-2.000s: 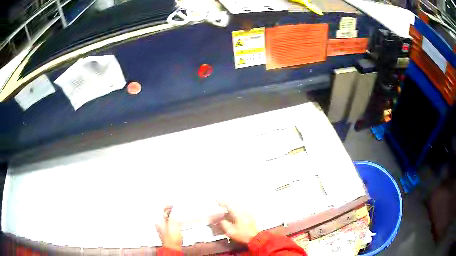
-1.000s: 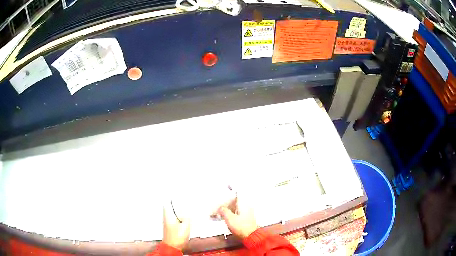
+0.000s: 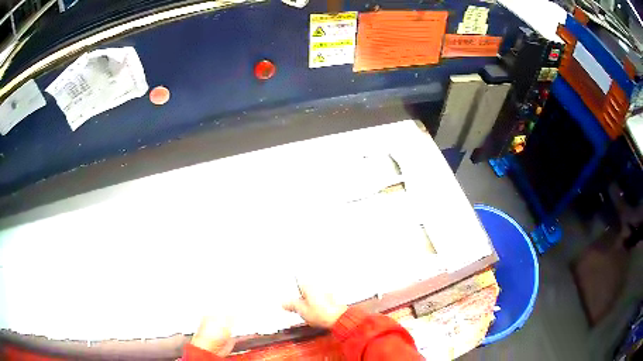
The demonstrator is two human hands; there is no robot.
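Note:
A large white lay (image 3: 211,218) covers the machine bed, strongly overexposed. Narrow gaps and a few cut outlines show near its right end. My left hand (image 3: 213,334) is at the front edge of the lay, low in the picture, its fingers washed out against the white. My right hand (image 3: 316,307) is on the lay near the front edge, to the right of my left hand, with its thumb pointing left. White pieces at my hands cannot be told apart from the lay, so what either hand holds is unclear.
A dark blue beam (image 3: 211,63) with papers, warning labels and red buttons runs behind the bed. A blue bin (image 3: 518,282) stands at the bed's right end. The bed's front edge is wrapped in red, with a wooden strip (image 3: 451,295). A blue frame stands at the right.
The view has shifted, so the bed and bin sit further left and higher. My left hand has moved down and left, to the front edge, further from my right hand.

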